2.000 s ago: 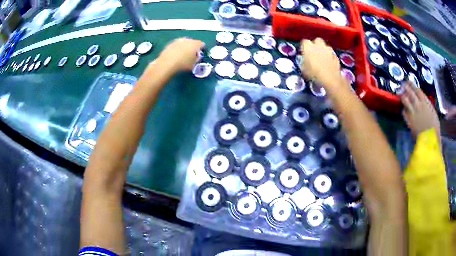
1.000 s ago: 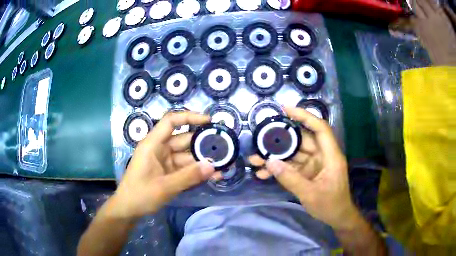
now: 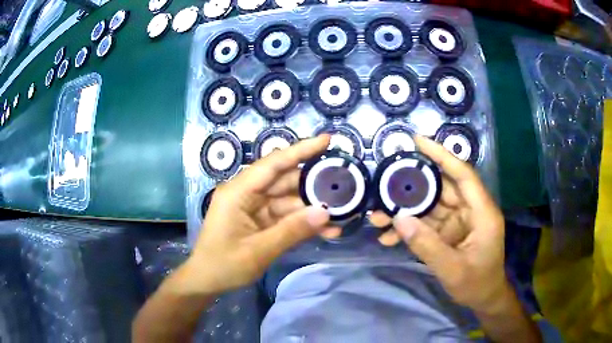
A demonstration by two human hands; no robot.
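My left hand holds a round disc with a black rim, a white broken ring and a purple-grey centre. My right hand holds a similar disc beside it, faces turned up toward me. The two discs are side by side, their rims close together; I cannot tell if they touch. Both are above the near part of the clear blister tray. The tray holds rows of seated discs, such as one at the upper left. My hands hide some near pockets.
Loose discs lie in rows at the back left on the green bench. A small clear box lies at the left. A red bin edge shows at the top right. A second blister tray and a yellow sleeve are at the right.
Since two seconds ago, my hands have come from the loose discs to over the near tray, each with a disc. Since one second ago, the two discs have come closer together.
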